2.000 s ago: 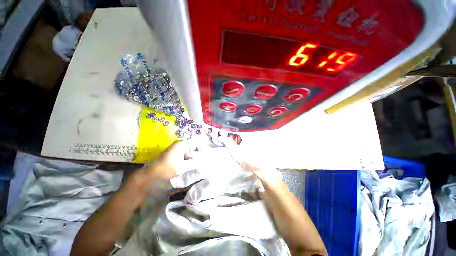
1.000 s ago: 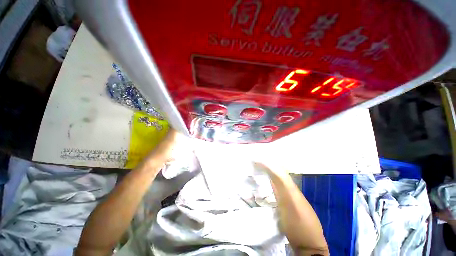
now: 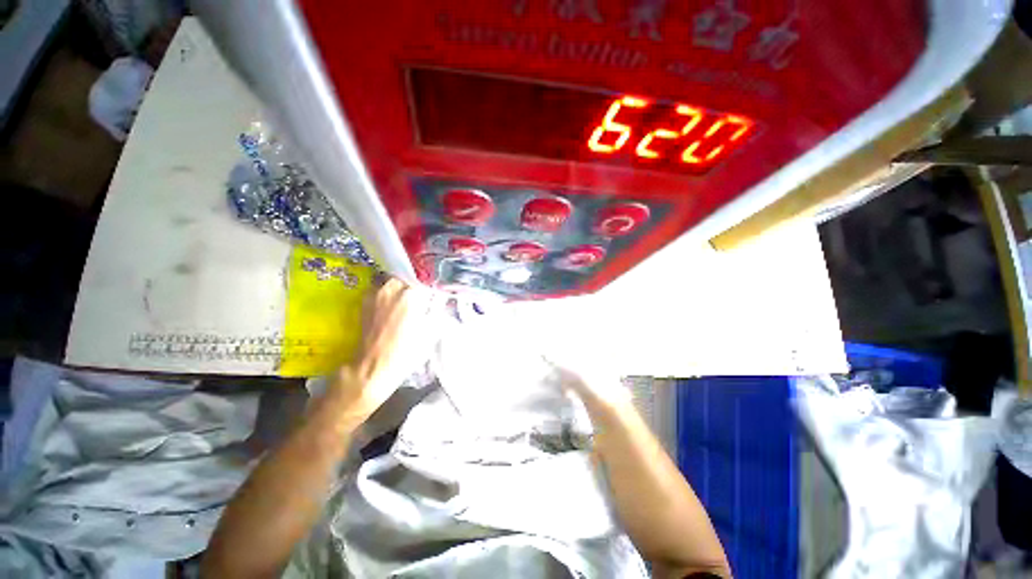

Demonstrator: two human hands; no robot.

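The pale grey-white garment lies over the lap and runs up to the servo button machine, whose red panel shows 620. My left hand is at the garment's left side by the machine head's lower edge. Its fingertips are partly hidden by the head. My right hand is on the garment's right side, its fingers washed out by glare. The cloth edge under the head is overexposed, and the die set cannot be made out. A heap of silver-blue metal parts lies left of the head.
Yellow tape marks the off-white table beside a printed scale. A blue crate stands at the right, with pale garments beside it. More buttoned garments lie at lower left. Brown cardboard is behind the machine.
The counter went from 619 to 620. My left hand shows more beside the head, with its fingers further up. The view has shifted slightly. The garment at far right has changed shape.
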